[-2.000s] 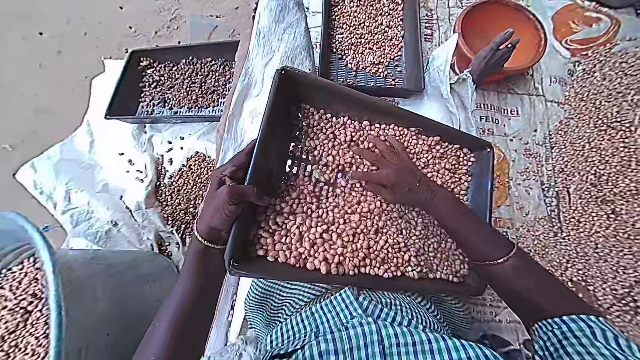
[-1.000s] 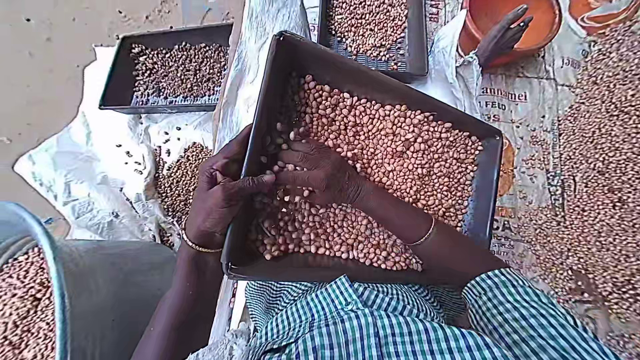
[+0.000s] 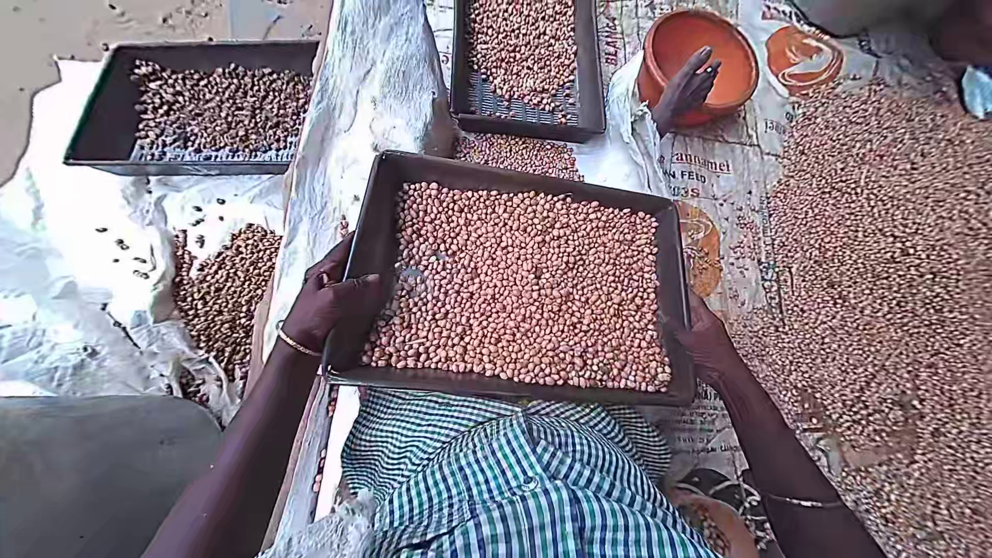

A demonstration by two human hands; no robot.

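A dark rectangular metal tray (image 3: 511, 393) is held over my lap, with a layer of pinkish-brown nuts or beans (image 3: 527, 287) spread across its floor. My left hand (image 3: 333, 298) grips its left wall, thumb over the rim. On the opposite wall, my right hand (image 3: 707, 341) holds the right side, its fingers partly hidden behind the tray. Just beyond the tray lies a small heap of the same produce (image 3: 519, 155) on the sheeting.
A perforated tray (image 3: 593, 70) of nuts stands ahead; another (image 3: 85, 136) with darker pieces is at left, above a dark heap (image 3: 225, 294). A co-worker's hand (image 3: 686, 89) rests by an orange bowl (image 3: 659, 39). A large heap (image 3: 891, 294) covers the right; a grey metal container (image 3: 101, 473) is lower left.
My right hand has left the nuts inside the tray and now holds its right wall. The tray is less tilted, and the nuts lie more evenly. My left hand stays on the left wall.
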